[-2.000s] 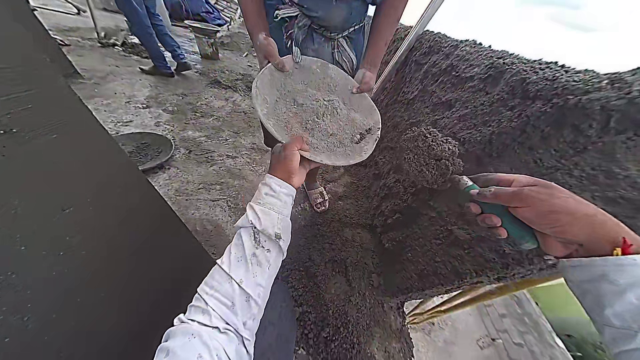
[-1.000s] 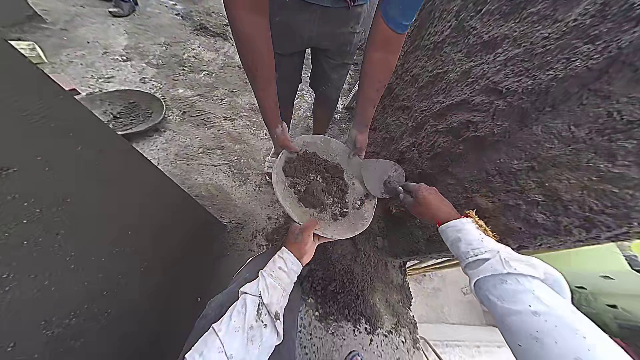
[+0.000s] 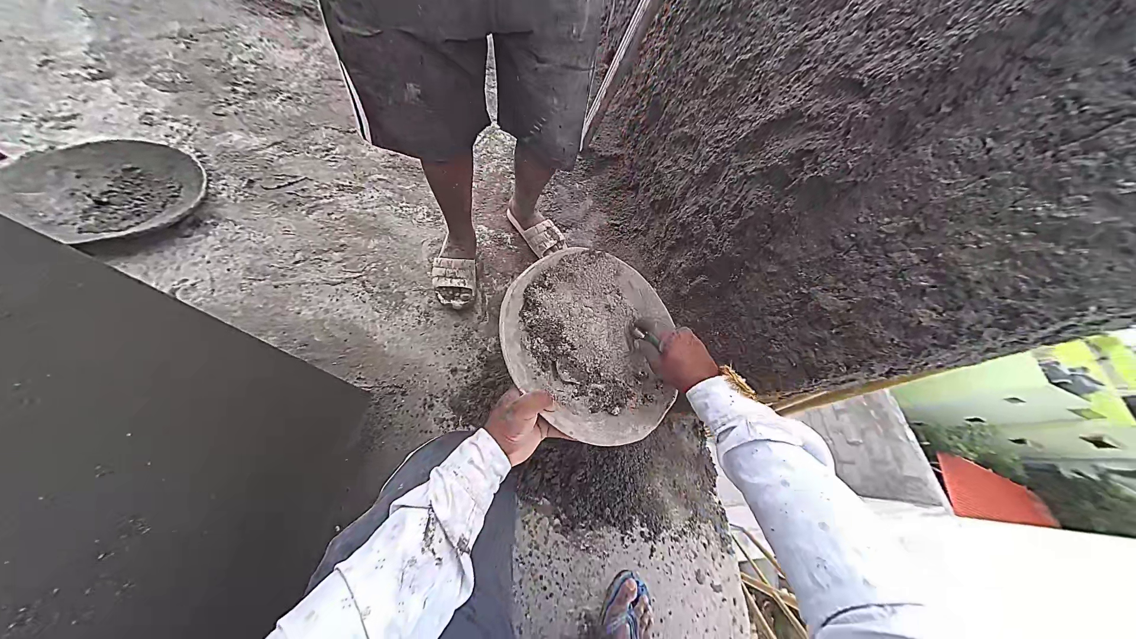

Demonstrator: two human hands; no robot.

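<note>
A shallow round pan with grey mortar in it is before me. My left hand grips the pan's near left rim, thumb on top. At the right side of the pan, my right hand is closed around the handle of a trowel; its blade is hidden in the mortar. Beyond the pan stands a co-worker in dark shorts and sandals, whose hands are out of view.
A second round pan with some mortar lies on the rough floor at the left. A smooth dark wall is at the lower left, a rough mortar-coated wall at the right. Past the ledge's right edge, lower ground and a green building show.
The co-worker's hands, on the pan's far rim earlier, have left it. My right hand's trowel, which carried mortar two seconds ago, has moved into the pan. The view has tilted down.
</note>
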